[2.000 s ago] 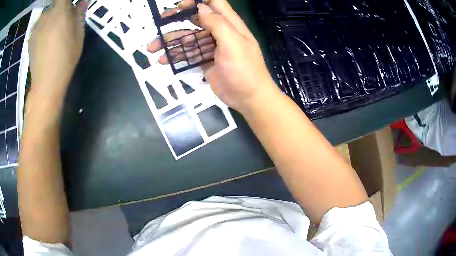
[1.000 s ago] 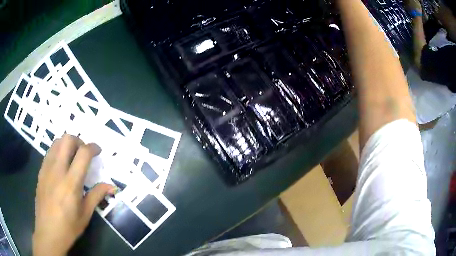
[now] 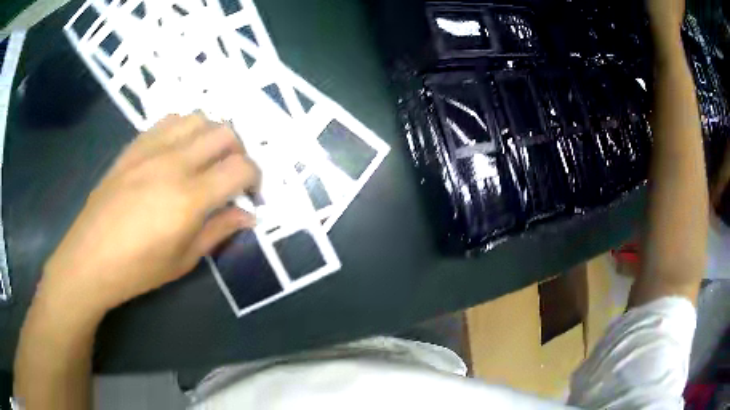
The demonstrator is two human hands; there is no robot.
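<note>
A loose, overlapping pile of white sticker sheet skeletons lies on the dark green mat. One black adhesive square sits in the nearest corner of the top sheet. My left hand is over the near left part of the pile, fingers curled, with a small whitish scrap at the fingertips; whether it grips the scrap is unclear. My right arm reaches up over the right side of the shiny black blister tray. My right hand is mostly cut off by the top edge, its fingers out of the picture.
The white edge of another sheet shows at the far left. An open brown cardboard box stands below the bench edge at right, with something red beyond it. More shiny black plastic lies at the far right.
The view has shifted, so the pile and tray sit further right. Two seconds ago my right hand held a black frame over the pile; now it is at the tray's far side. My left hand remains at the pile.
</note>
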